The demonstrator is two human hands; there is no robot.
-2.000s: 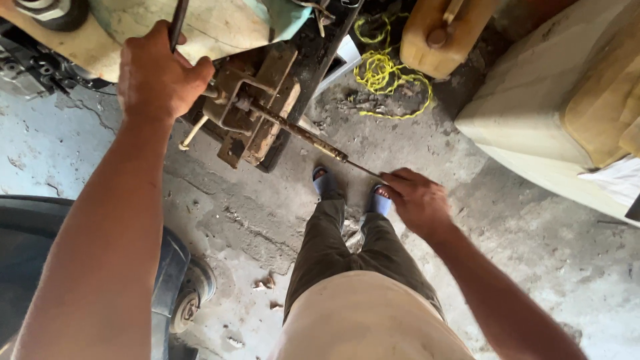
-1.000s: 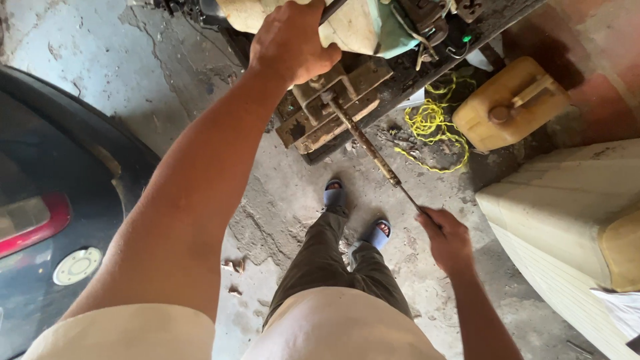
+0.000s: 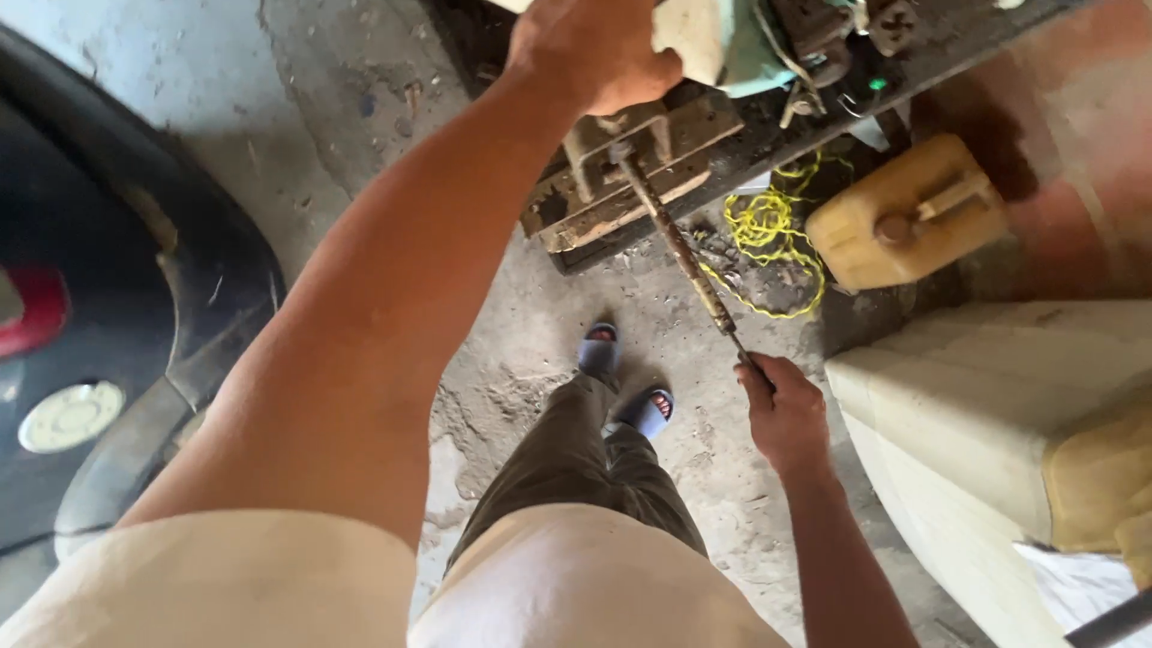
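My right hand (image 3: 787,414) is closed around the dark end of a thin metal rod (image 3: 740,344). That rod meets the lower end of a rusty, worn metal shaft (image 3: 679,247), which slants up and left to a rusty metal bracket (image 3: 619,148) on the workbench edge. Above the bracket, at the top of the view, is my left hand (image 3: 598,54); its thumb shows, but its fingers are partly cut off and what it holds is hidden. Beside it lies a pale and light green plastic piece (image 3: 711,45).
A dark workbench (image 3: 810,135) crosses the top. Tangled yellow rope (image 3: 765,225) and a yellowish plastic jerrycan (image 3: 904,216) lie on the floor below it. A dark vehicle (image 3: 99,225) stands at left, a large pale object (image 3: 945,387) at right. My feet in blue slippers are between.
The view has shifted left, bringing more of the vehicle in. Both earlier frames show a dark bar at my left hand; it is out of sight now. My right hand stays on the thin rod.
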